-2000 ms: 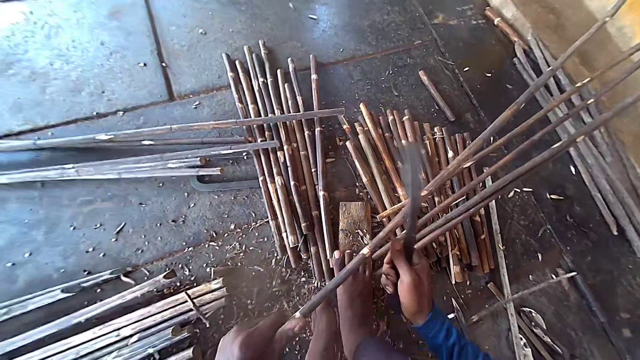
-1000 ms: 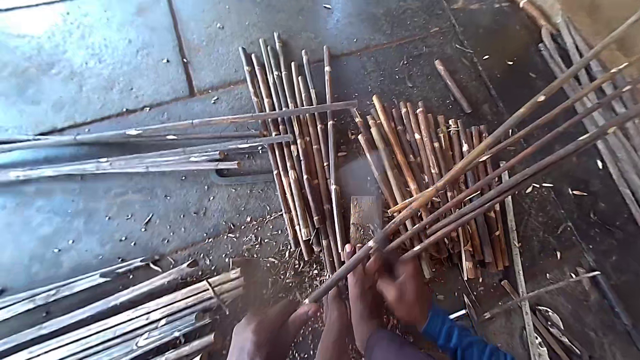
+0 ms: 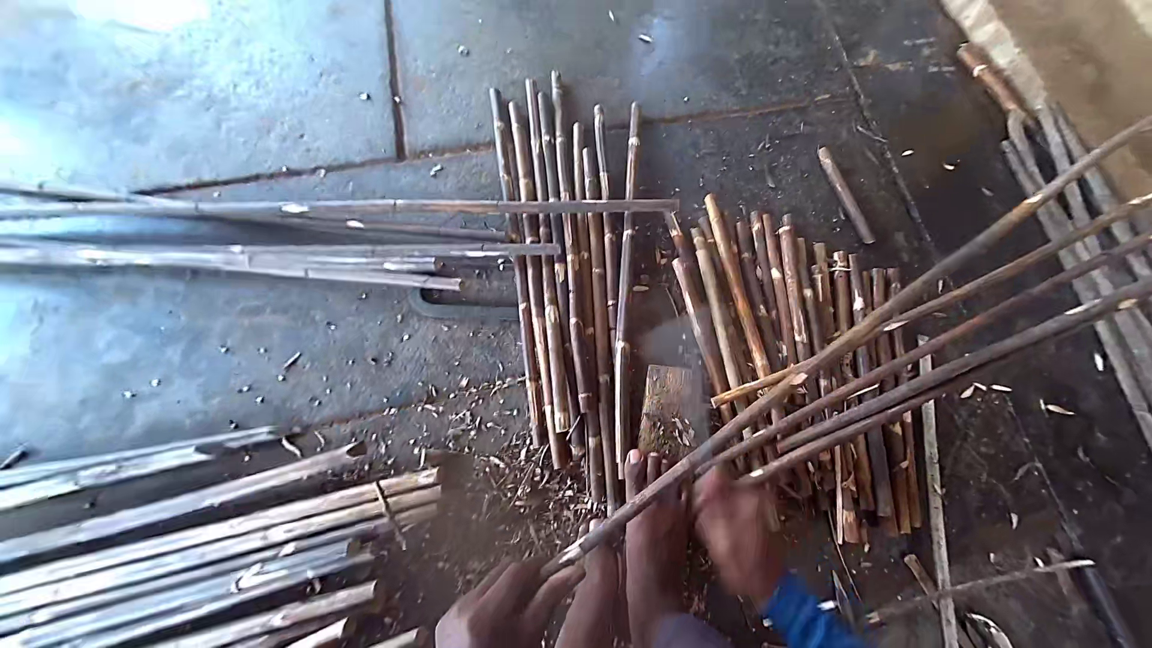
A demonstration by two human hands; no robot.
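Observation:
My left hand [image 3: 504, 603], at the bottom, is closed round the lower end of a long cane pole [image 3: 837, 351], which slants to the upper right. Beside the pole, my blurred right hand [image 3: 738, 531] is closed in a fist below a blue sleeve. The knife from the earlier view is hard to make out; a faint grey blur [image 3: 677, 337] shows above the fist. Two bare feet [image 3: 657, 549] rest under the pole, touching or close to it. Beyond the toes lies a wooden block [image 3: 669, 405]. Other long canes [image 3: 954, 369] slant across the short pieces.
Cut cane lengths [image 3: 576, 297] lie in the middle, with shorter pieces [image 3: 783, 288] to their right. Split or pale canes [image 3: 225, 549] fill the lower left. Long canes [image 3: 270, 207] reach in from the left over a dark metal loop [image 3: 450, 308]. More canes [image 3: 1080, 225] lie by the right edge.
Two seconds ago my right hand held a curved knife upright beside the pole; the blade is now blurred. My left hand stays at the pole's end.

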